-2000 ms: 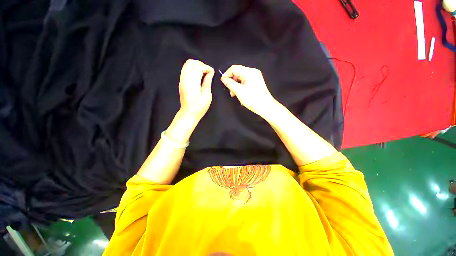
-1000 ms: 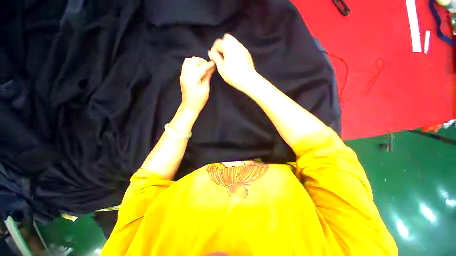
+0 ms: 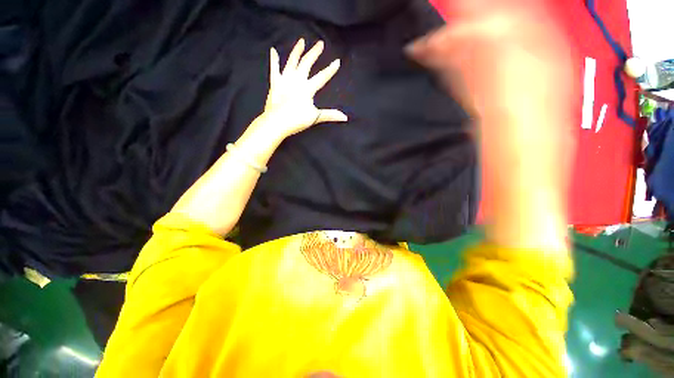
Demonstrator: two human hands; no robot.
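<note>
A large black garment (image 3: pixel 170 96) covers the lap and the near part of the table, with folds at the left. My left hand (image 3: pixel 299 92) lies palm down on the garment with its fingers spread and nothing in it. My right hand (image 3: pixel 480 48) is raised over the garment's right edge and is strongly blurred. Whether it holds a needle or thread cannot be seen.
The red table cloth (image 3: pixel 598 177) shows at the right. On it lie a long white strip (image 3: pixel 589 92), a short white sliver (image 3: pixel 601 118) and a curved blue band (image 3: pixel 619 85). Green floor (image 3: pixel 443 269) shows below. Dark blue cloth (image 3: pixel 661 159) is at the far right.
My hands have moved apart. My left hand has opened flat on the garment. My right hand has swung out to the right. The view has shifted to the right.
</note>
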